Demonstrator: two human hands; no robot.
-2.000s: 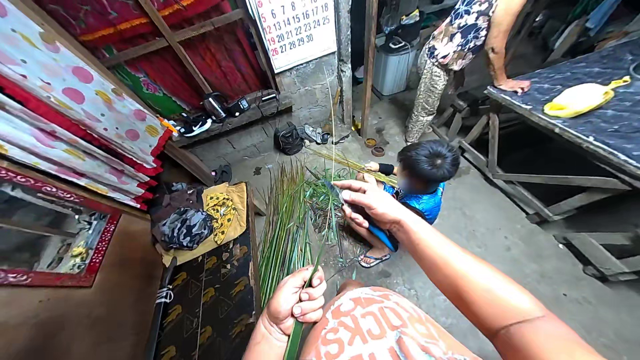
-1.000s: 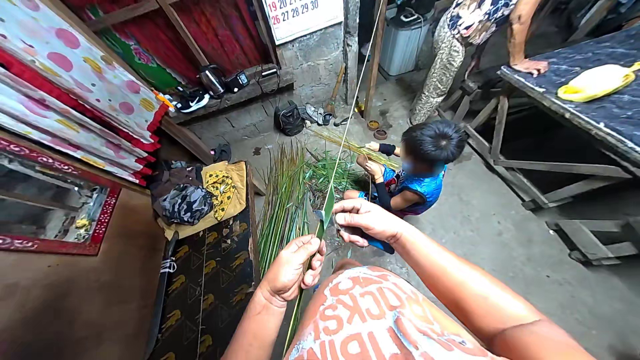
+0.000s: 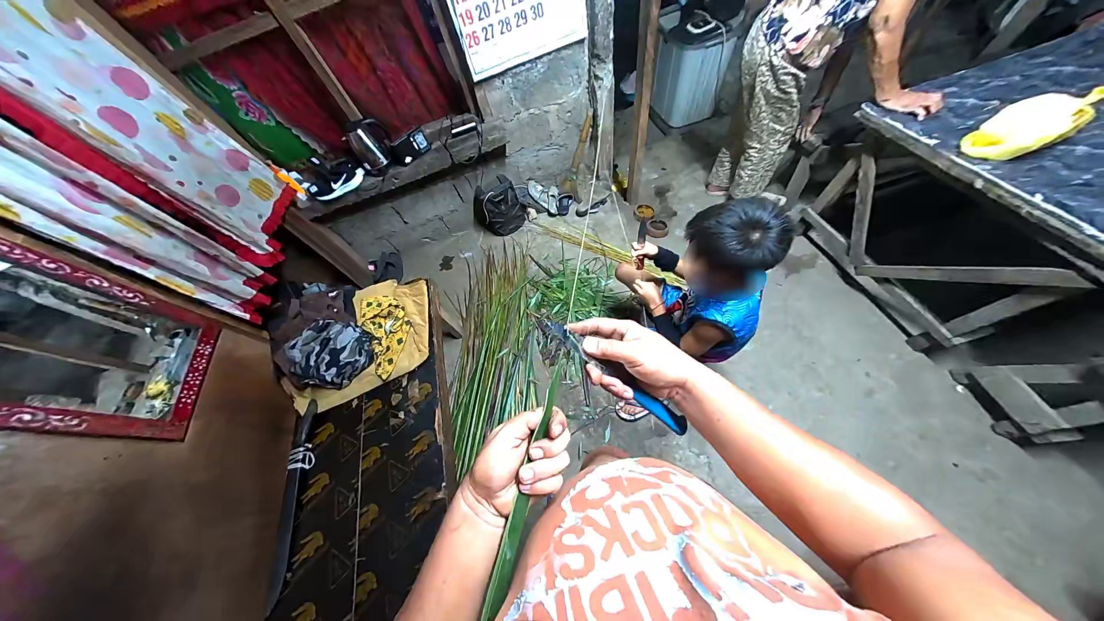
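Observation:
My left hand [image 3: 522,461] is closed around a long green palm leaf [image 3: 509,552], which runs down past my wrist and up toward my other hand. My right hand [image 3: 634,358] grips a knife with a blue and black handle [image 3: 660,412]; its dark blade lies near the upper end of the leaf. A thin pale strand stretches up from my fingertips toward the wooden post. Beyond my hands, a bundle of long green and brown leaf ribs [image 3: 496,362] lies on the floor beside a heap of green leaf scraps [image 3: 578,289].
A crouching person in blue [image 3: 729,310] holds a knife and thin yellowish stalks [image 3: 604,246]. Another person [image 3: 763,103] leans a hand on the dark-topped table [image 3: 1018,181], which bears a yellow plastic bag [image 3: 1026,129]. Folded cloths [image 3: 328,349] lie on the bench [image 3: 379,509] at left.
The knife's blue handle, largely hidden by my right hand one second ago, now shows below it. The crouching person's hands have shifted, and a knife now shows upright in one.

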